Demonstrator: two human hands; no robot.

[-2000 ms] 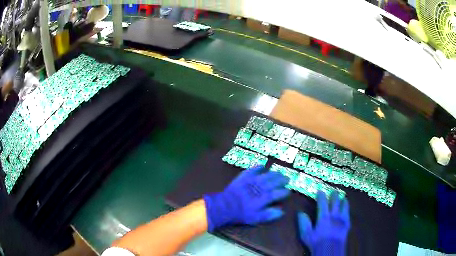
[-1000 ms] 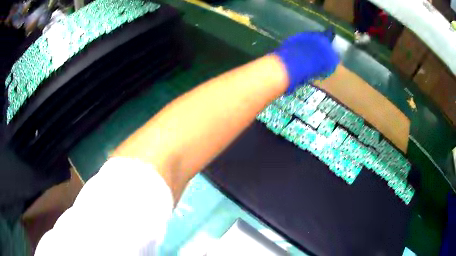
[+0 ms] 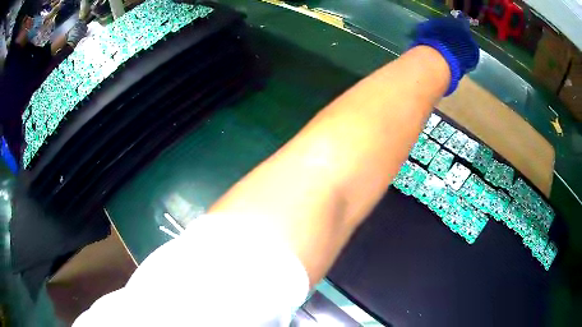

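My left hand (image 3: 447,48), in a blue glove, is stretched far forward at the top right, beyond the board rows and beside the brown board. It is blurred and its fingers are mostly hidden, so I cannot tell what it holds. My right hand is out of the picture. Green-white circuit boards (image 3: 440,163) lie in tight rows on the black foam sheet (image 3: 408,255). My forearm covers the left end of the rows. A bright metal plate (image 3: 319,313) shows partly at the bottom edge.
A thick pile of black foam sheets (image 3: 147,83) with boards (image 3: 96,60) on top stands at left. Thin white strips (image 3: 171,225) lie by my sleeve. A brown board (image 3: 504,128) lies behind the foam. A carton (image 3: 89,274) is at lower left. A person (image 3: 29,57) is at upper left.
Two seconds ago both hands were over the board rows. My left hand has since reached forward and right; my right hand has left the picture. The view has shifted, showing thin white strips.
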